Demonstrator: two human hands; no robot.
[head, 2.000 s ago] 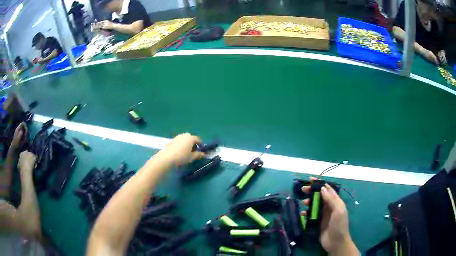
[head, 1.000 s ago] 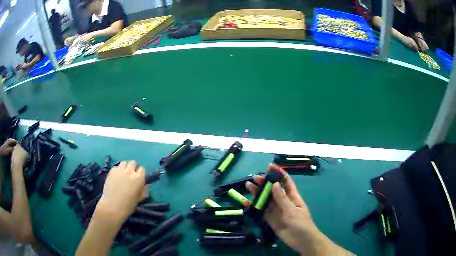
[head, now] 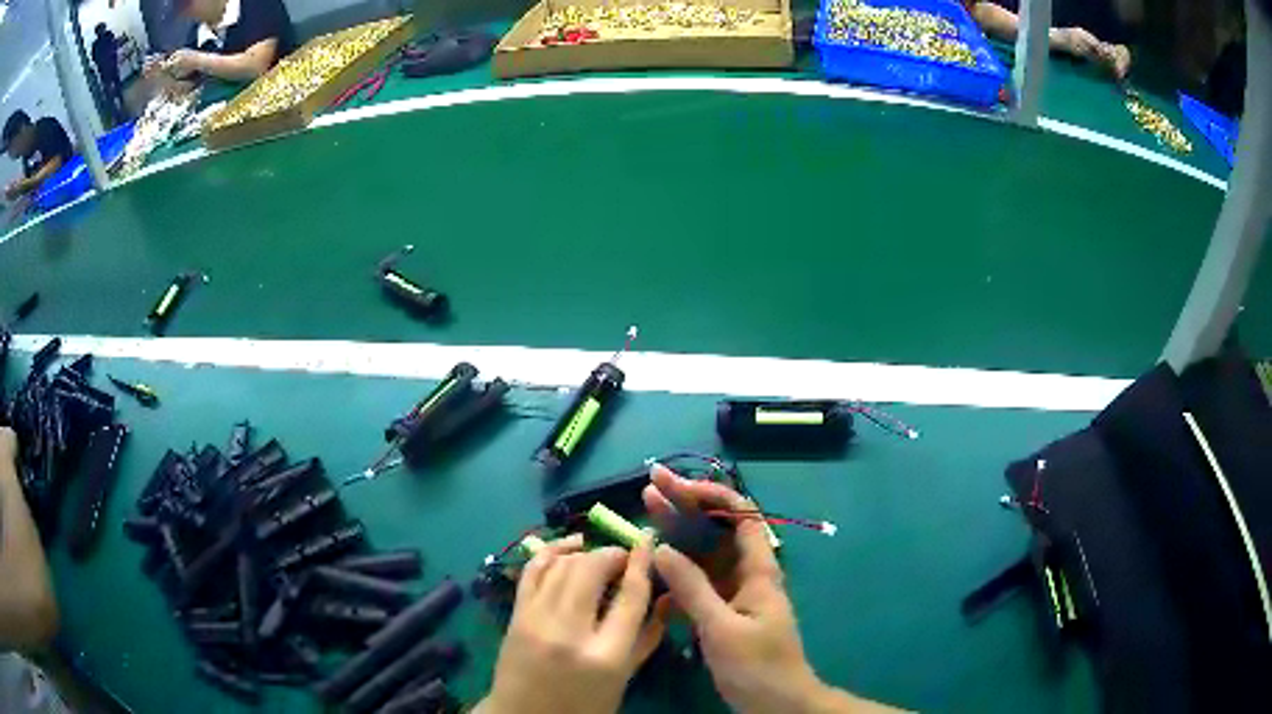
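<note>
My left hand [head: 575, 614] and my right hand [head: 739, 593] meet low at the centre. My right hand holds a black battery unit [head: 696, 536] between thumb and fingers; red and black leads with a white plug trail right. My left fingers are bent against it; what they hold is hidden. A green cell [head: 618, 526] shows just beyond my left fingertips, among units partly hidden by my hands. A large heap of black covers [head: 251, 544] lies to the left. Single battery units lie beyond my hands, one with green showing [head: 579, 416] and one lying crosswise [head: 784, 421].
A green conveyor belt [head: 781, 209] runs behind a white strip [head: 977, 388], carrying two units at left. A cardboard tray [head: 642, 53] and blue bin [head: 914, 56] stand beyond. A black bag [head: 1165, 516] is at right, a metal post [head: 1235, 265] behind it. Other workers sit around.
My left hand has moved from the black heap rightward to meet my right hand. The right hand has turned the unit, so its green side no longer shows. The camera view has shifted.
</note>
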